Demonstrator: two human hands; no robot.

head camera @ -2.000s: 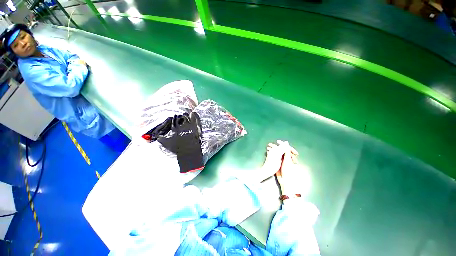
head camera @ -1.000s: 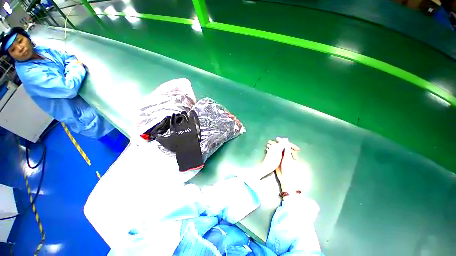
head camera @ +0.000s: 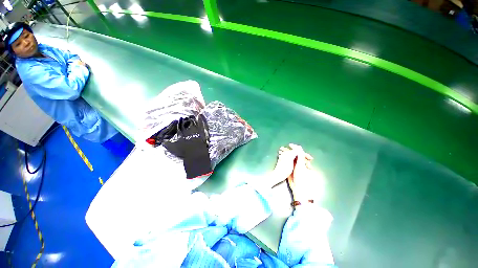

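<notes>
My left hand [head camera: 283,166] and my right hand [head camera: 303,170] rest together on the green bench, touching, beyond my light blue sleeves. Both are washed out by glare, so finger positions are unclear; I see no object in them. A thin reddish-brown bracelet [head camera: 296,203] is on my right wrist. Left of my hands, apart from them, two shiny clear plastic bags [head camera: 228,129] lie on the bench with dark and red contents. Black gloves [head camera: 196,152] with a red cuff edge and small pale lettering lie on top of the bags.
The long green bench [head camera: 335,149] runs diagonally across. A bulky white, overexposed thing [head camera: 133,201] is at its near edge, left of me. A person [head camera: 51,78] in light blue leans on the bench at far left. Yellow-black tape [head camera: 78,148] marks the blue floor.
The camera view has shifted very slightly. My hands, the bags, the gloves and the other person stay in the same places.
</notes>
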